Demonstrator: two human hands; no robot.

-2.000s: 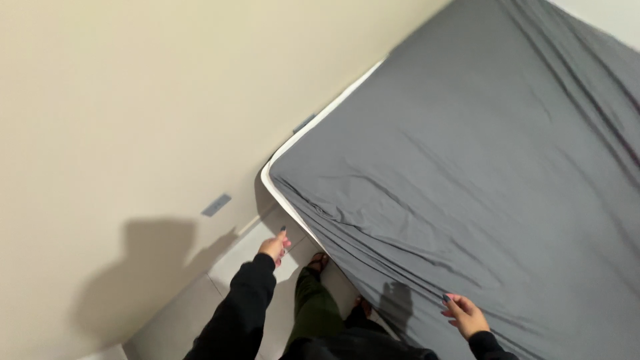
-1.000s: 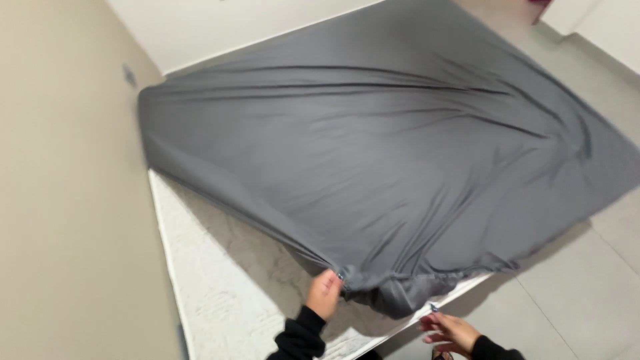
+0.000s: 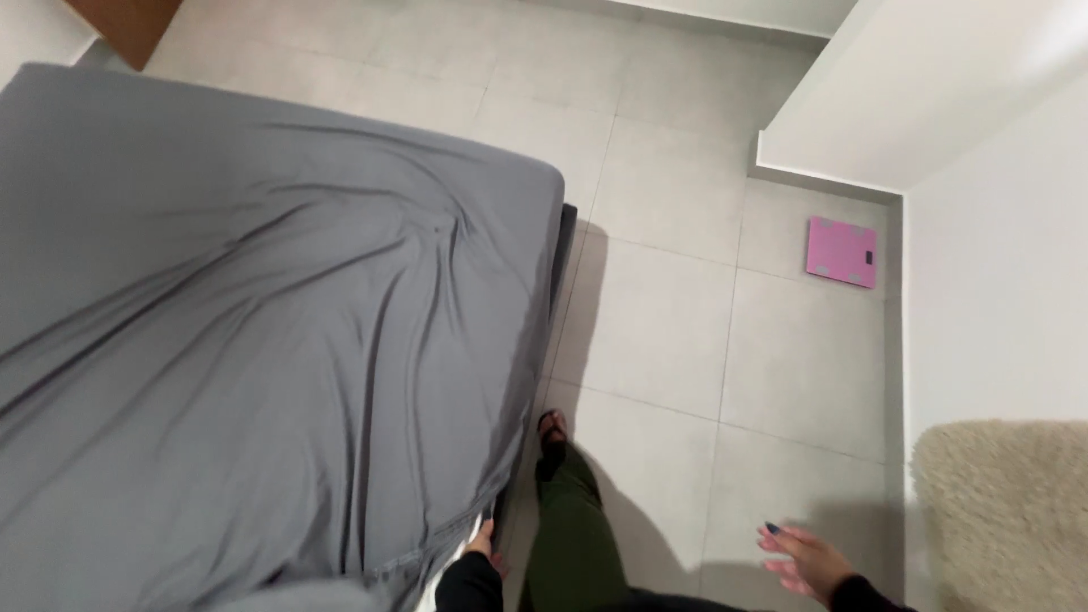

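A wrinkled grey fitted sheet [image 3: 280, 323] covers the mattress at the left and reaches over its far corners. My left hand [image 3: 483, 544] is at the mattress's near right edge, against the sheet's hem, where a strip of white mattress [image 3: 435, 588] shows; whether its fingers grip the cloth cannot be told. My right hand [image 3: 803, 557] hangs over the floor at the lower right, fingers apart, holding nothing.
A dark bed base [image 3: 564, 246] juts out under the mattress's far right corner. A pink bathroom scale [image 3: 841, 252] lies on the tiled floor [image 3: 654, 314] by the wall. A beige shaggy rug [image 3: 1011, 510] is at the lower right, and brown furniture [image 3: 136, 25] at the upper left.
The view has swung to the bed's other side. One second ago my left hand held the sheet's bunched edge above the bare mattress; now it is at the right edge. My right hand has moved away from the bed.
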